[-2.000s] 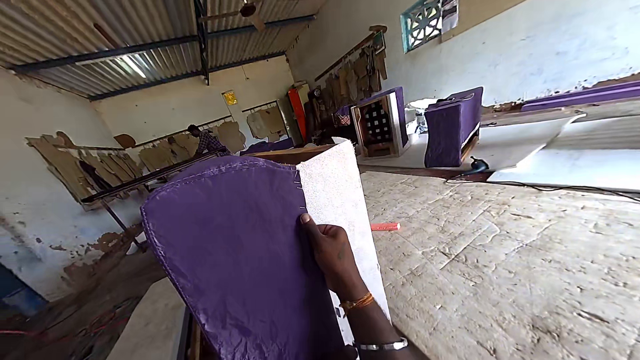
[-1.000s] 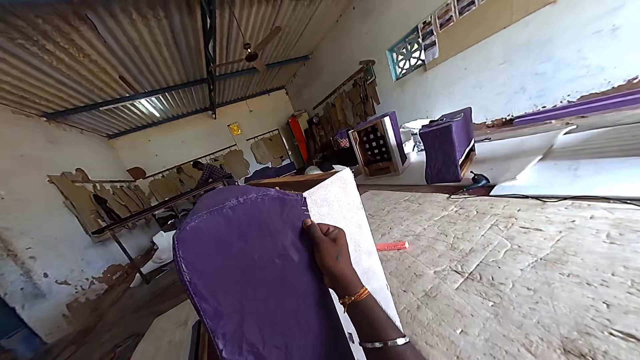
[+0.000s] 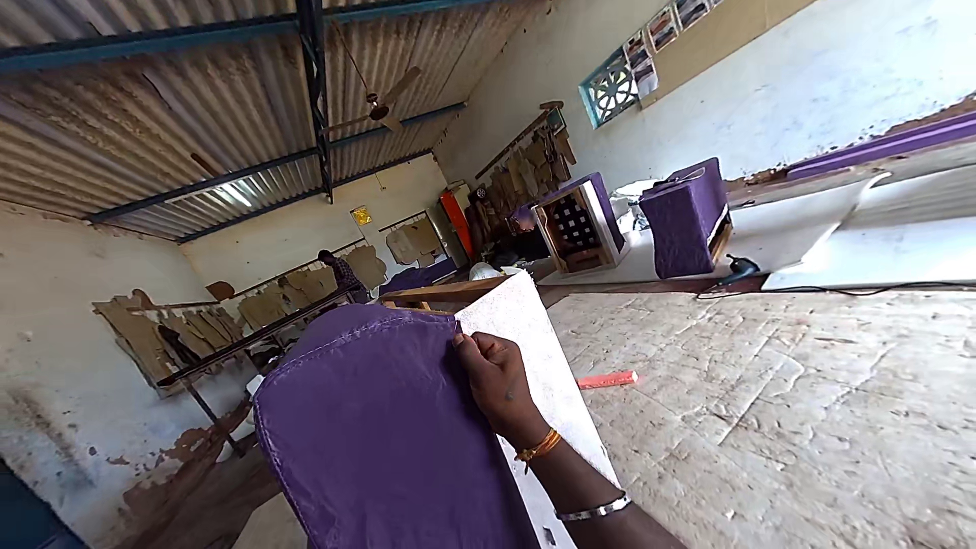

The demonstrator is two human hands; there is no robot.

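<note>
My right hand [image 3: 499, 381], with an orange thread and a metal bangle on its wrist, pinches the upper right edge of a purple upholstery cover [image 3: 381, 427] between thumb and fingers. The cover has a rounded top and a stitched seam along its border. It lies over a furniture part whose side shows white padding [image 3: 515, 313], right beside my hand. Behind its top edge, a wooden rail [image 3: 446, 292] of the frame is visible. My left hand is out of view.
A red stick-like piece [image 3: 608, 380] lies on the pale, creased floor sheet. Farther back stand a purple upholstered piece [image 3: 682, 221], an open-framed chair [image 3: 576, 229] and a corded tool [image 3: 738, 268]. A person [image 3: 343, 274] is near the far racks of hanging templates [image 3: 191, 332].
The view has tilted up, showing more of the roof. My right hand keeps its pinch on the cover's edge throughout.
</note>
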